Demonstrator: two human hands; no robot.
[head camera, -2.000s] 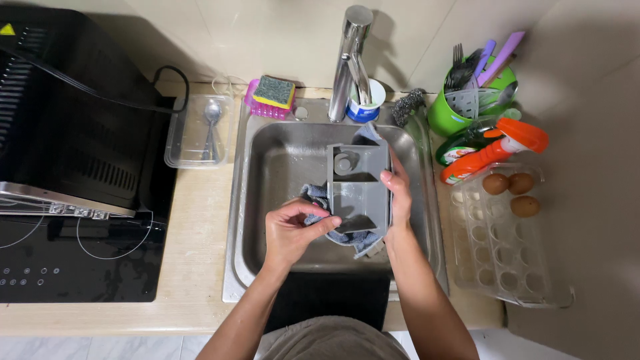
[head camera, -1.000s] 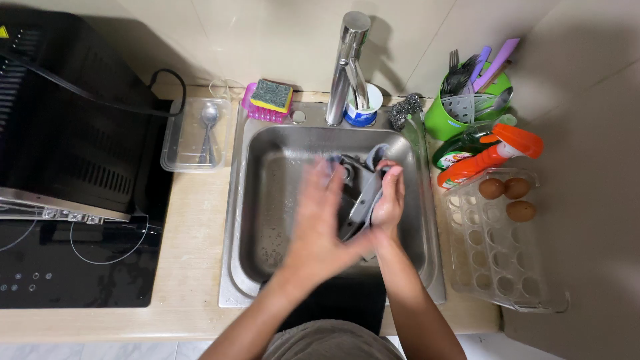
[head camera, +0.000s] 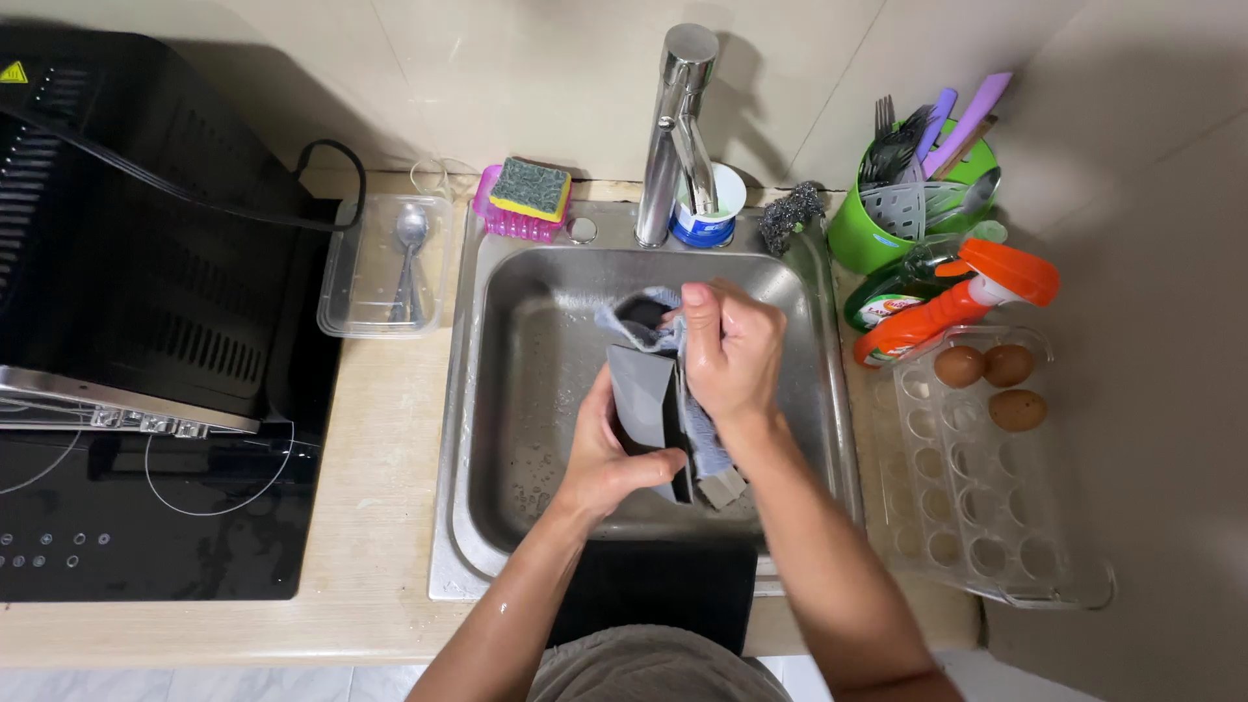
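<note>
Over the stainless steel sink (head camera: 546, 409), my left hand (head camera: 614, 448) grips a grey plastic compartment holder (head camera: 642, 390) from its left side and lower end, thumb across the near edge. The holder is tilted on its side. My right hand (head camera: 731, 351) is closed on a blue-grey cloth (head camera: 704, 434), pressed along the holder's right side. A loop of the cloth sticks out beyond the holder's far end. Below the cloth, a light grey piece (head camera: 722, 487) shows partly; whether it belongs to the holder I cannot tell.
Behind the sink stand a chrome faucet (head camera: 673, 136), a sponge (head camera: 530, 188), a white-and-blue tub (head camera: 706, 229) and a steel scourer (head camera: 792, 216). To the right are a green utensil cup (head camera: 858, 229), an orange spray bottle (head camera: 926, 327) and an egg tray (head camera: 960, 487). A plastic container (head camera: 336, 283) sits left.
The holder has turned from its open compartments facing up onto its side. My left hand has moved to hold it, and my right hand has shifted from the holder to the cloth.
</note>
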